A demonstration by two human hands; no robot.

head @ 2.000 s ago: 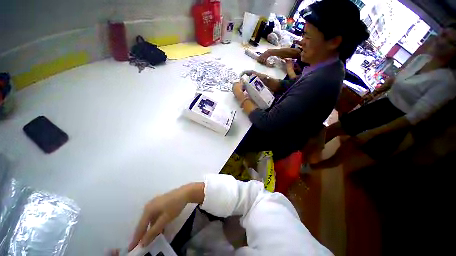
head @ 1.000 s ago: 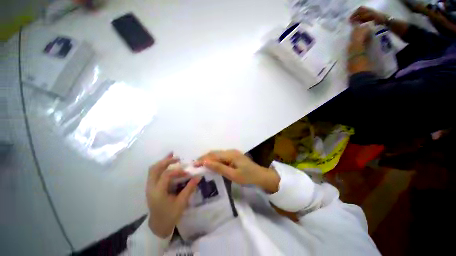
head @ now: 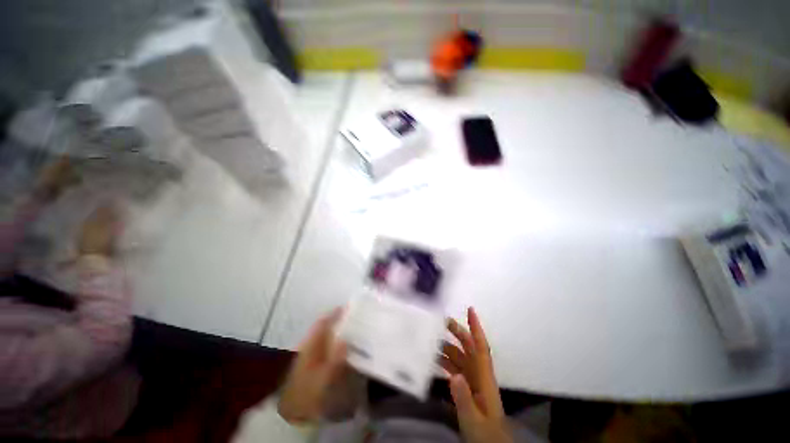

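A white retail box [head: 394,333] with a dark purple picture is held up in front of me, above the table's front edge; it is blurred. My left hand [head: 316,368] grips the box at its lower left side. My right hand [head: 472,372] is beside the box's right side, fingers apart, and seems not to grip it. The box hides part of the clear plastic bags behind it, which are washed out by glare.
Another carton [head: 390,143] and a phone [head: 481,141] lie further back. An open carton [head: 723,285] lies at right. Stacked cartons [head: 203,99] stand at left, near a person's hands [head: 100,229]. An orange item [head: 450,59] and a black pouch [head: 684,93] are by the wall.
The view has swung left. The box has risen from near my lap to above the table edge. My right hand has come off its top and opened beside it.
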